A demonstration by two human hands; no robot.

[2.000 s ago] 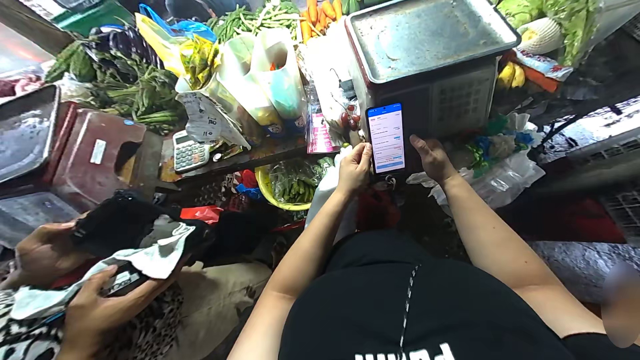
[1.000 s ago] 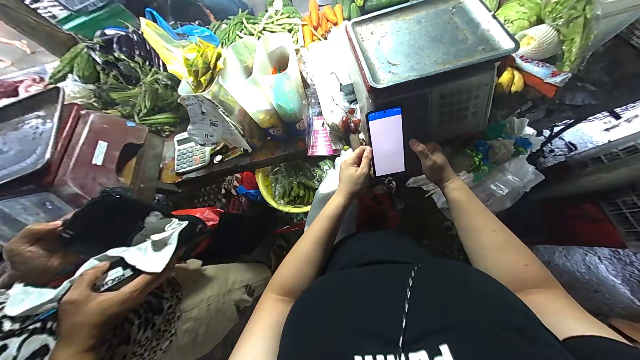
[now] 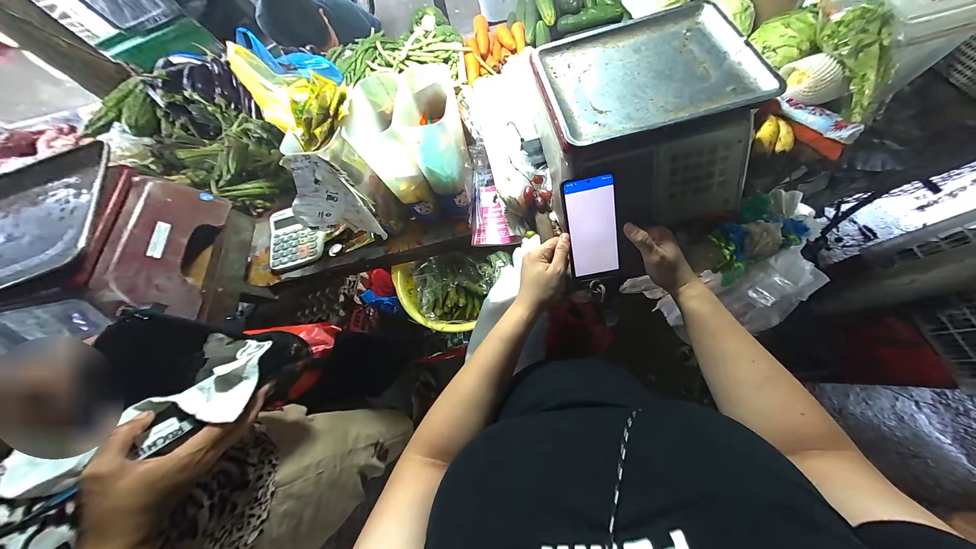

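Observation:
My left hand (image 3: 544, 271) grips the lower left edge of a smartphone (image 3: 593, 229), which is upright with its screen lit, mostly pale below a blue bar. To the right of the phone, my right hand (image 3: 660, 255) holds nothing; its thumb is raised and apart from the phone, and its other fingers are partly curled. Behind the phone stands a weighing scale with a worn metal tray (image 3: 659, 72). Small red onions (image 3: 537, 194) lie just left of the phone, beyond my left hand.
A person's hand (image 3: 152, 465) at lower left holds a dark item with a white cloth. The stall bears a calculator (image 3: 296, 241), bagged vegetables (image 3: 431, 137), carrots (image 3: 496, 42) and a second scale (image 3: 145, 236). Under its edge sits a yellow basket (image 3: 406, 299); plastic bags (image 3: 770, 293) lie at right.
The phone screen has gone from a page of text to a mostly pale display. My hands stay in nearly the same places. The neighbouring person's hands and cloth have shifted somewhat.

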